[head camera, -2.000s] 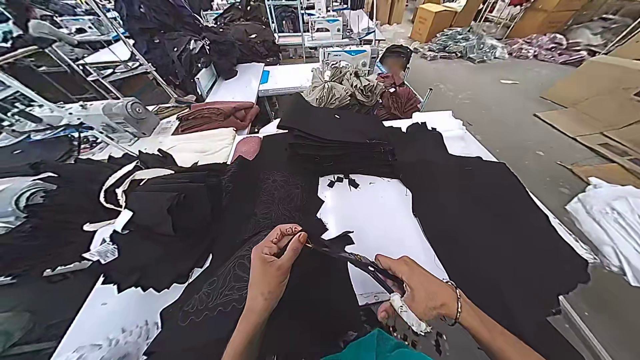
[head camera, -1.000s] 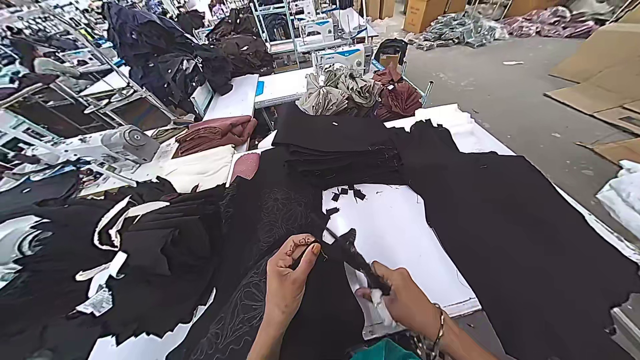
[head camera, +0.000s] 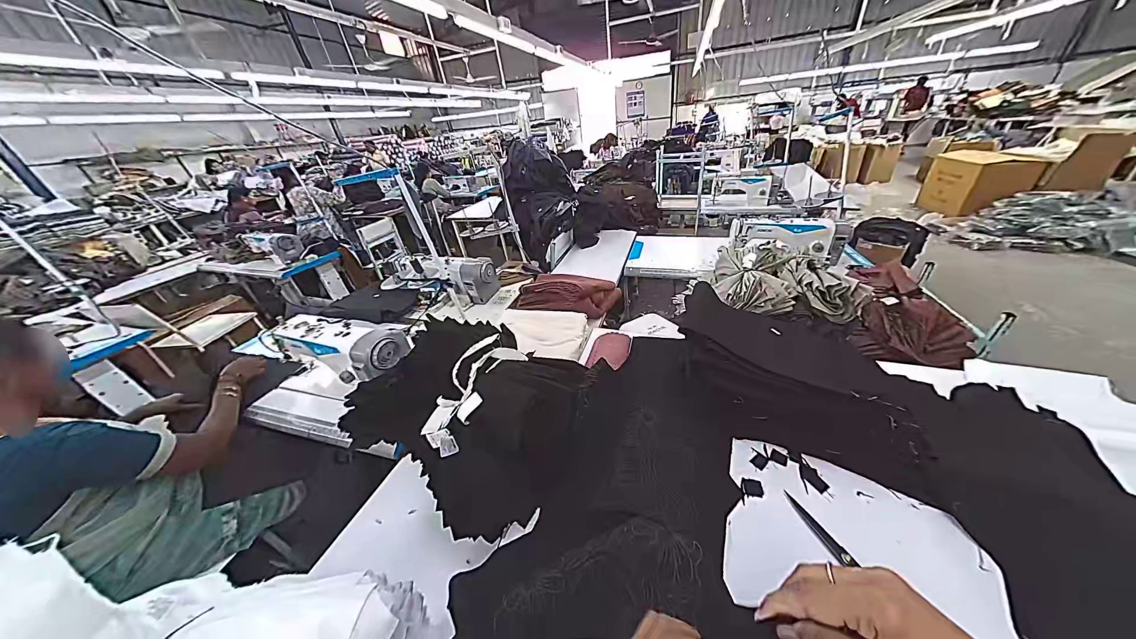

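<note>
My right hand (head camera: pixel 856 603), a ring on one finger, is at the bottom right over the white tabletop (head camera: pixel 923 550). Dark scissors blades (head camera: pixel 821 531) stick out beyond its fingers, pointing up and left; the handles are hidden. Only a small part of my left hand (head camera: pixel 666 626) shows at the bottom edge, by the black cloth with stitched pattern (head camera: pixel 612 550); what it holds cannot be seen. Small black fabric scraps (head camera: pixel 753 487) lie above the blades. A stack of black cloth pieces (head camera: pixel 799 399) lies behind them, and more black cloth (head camera: pixel 1047 497) spreads at the right.
To the left, a person (head camera: pixel 80 470) sits at a sewing machine (head camera: pixel 337 346). Jagged-edged black pieces (head camera: pixel 506 426) with white strips lie left of centre. White cloth (head camera: pixel 266 612) is at the lower left. Gathered grey-green cloth (head camera: pixel 772 280) and maroon cloth (head camera: pixel 914 328) stand beyond the black stack.
The view has swung up and left, showing more of the hall. My left hand, fully visible before, is now mostly out of frame. The scissors now point over the white tabletop, away from the patterned cloth.
</note>
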